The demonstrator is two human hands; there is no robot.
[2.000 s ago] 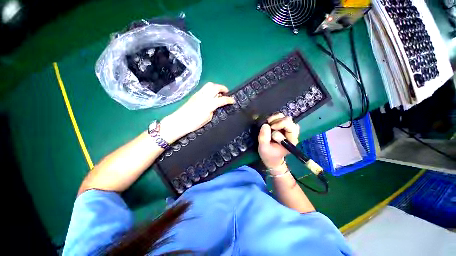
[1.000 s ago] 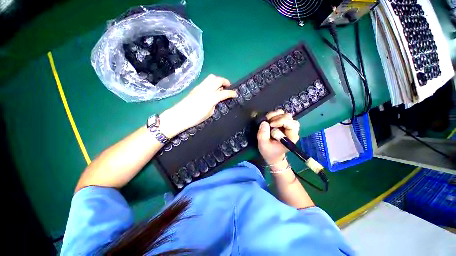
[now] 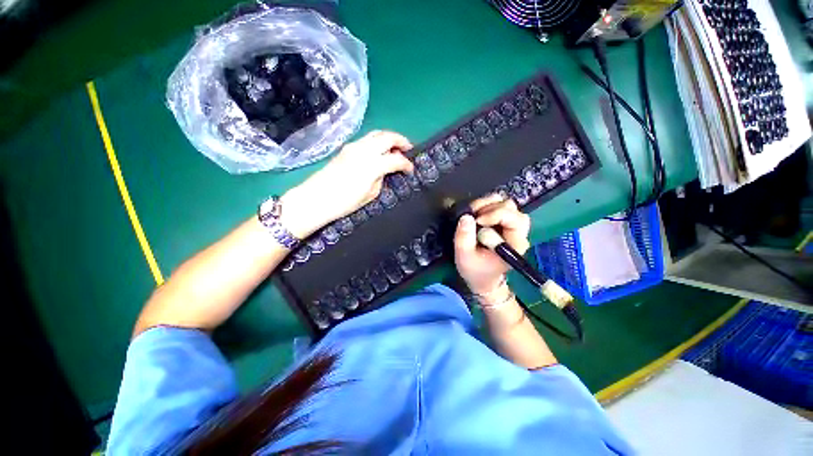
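Note:
The long black tray (image 3: 357,258) lies slanted in front of me, with small oval parts (image 3: 481,131) along both long edges and a plain middle strip. My left hand (image 3: 374,169) reaches over the upper row, its fingertips at the parts near the middle; whether they grip one is hidden. My right hand (image 3: 488,240) holds a corded pen-style tool (image 3: 517,261), its front end over the middle strip and its pale rear section pointing down right. The tool tip is blurred.
An open clear plastic bag (image 3: 201,98) with dark pieces stands beyond the tray. A round fan (image 3: 539,11), a yellow and metallic unit (image 3: 637,20) and black cables are at the far right. Stacked white sheets (image 3: 709,134) hold dark parts. A blue basket (image 3: 615,258) is below the bench edge.
The view has shifted slightly. My left fingertips stay near the middle of the upper row, with only a small shift. My right hand still holds the tool, in nearly the same place over the tray.

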